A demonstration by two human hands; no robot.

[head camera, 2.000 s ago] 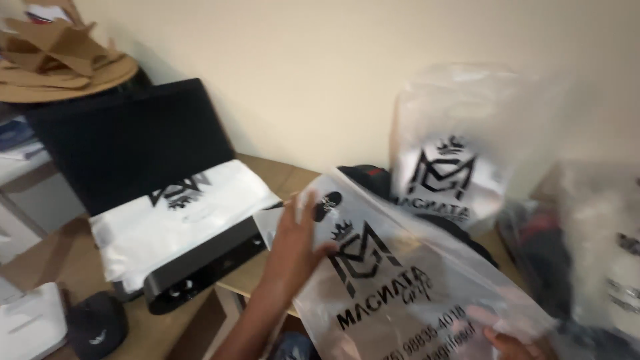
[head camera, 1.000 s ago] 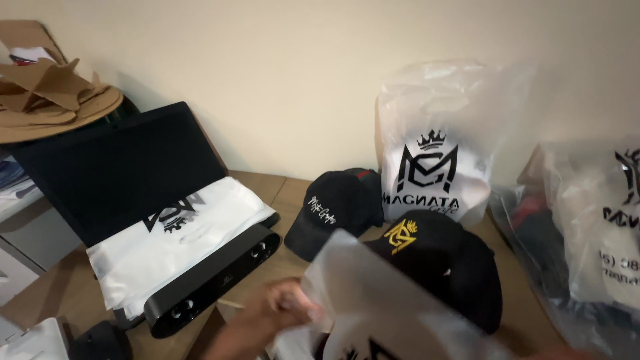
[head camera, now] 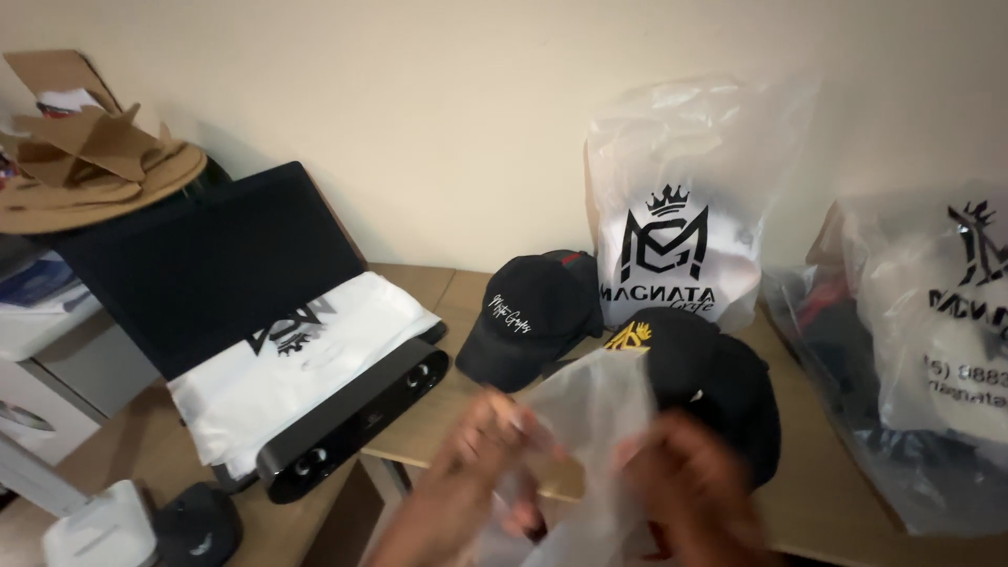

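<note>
My left hand [head camera: 472, 465] grips the edge of a translucent plastic bag [head camera: 591, 402] at the bottom centre. On the bag's other side, my right hand [head camera: 685, 472] pinches it too, blurred by motion. Between the hands the bag shows a cut-out handle hole. Just behind stands a black cap with a gold emblem [head camera: 709, 386], partly covered by the bag and my right hand. A black cap with white script [head camera: 528, 315] lies to its left, and another dark cap with a red and green stripe [head camera: 579, 276] is behind that.
A filled printed bag [head camera: 677, 181] leans on the wall; more filled bags [head camera: 906, 331] lie at the right. At left, folded white bags [head camera: 315, 362] cover a laptop [head camera: 228, 260] behind a black speaker bar [head camera: 354, 425]. A computer mouse [head camera: 197, 524] and cardboard pieces [head camera: 87, 157] are further left.
The printed bag, spread broadly over the caps two seconds ago, is now drawn lower and narrower between my hands. The caps behind it have come into view. My right hand has come up beside my left.
</note>
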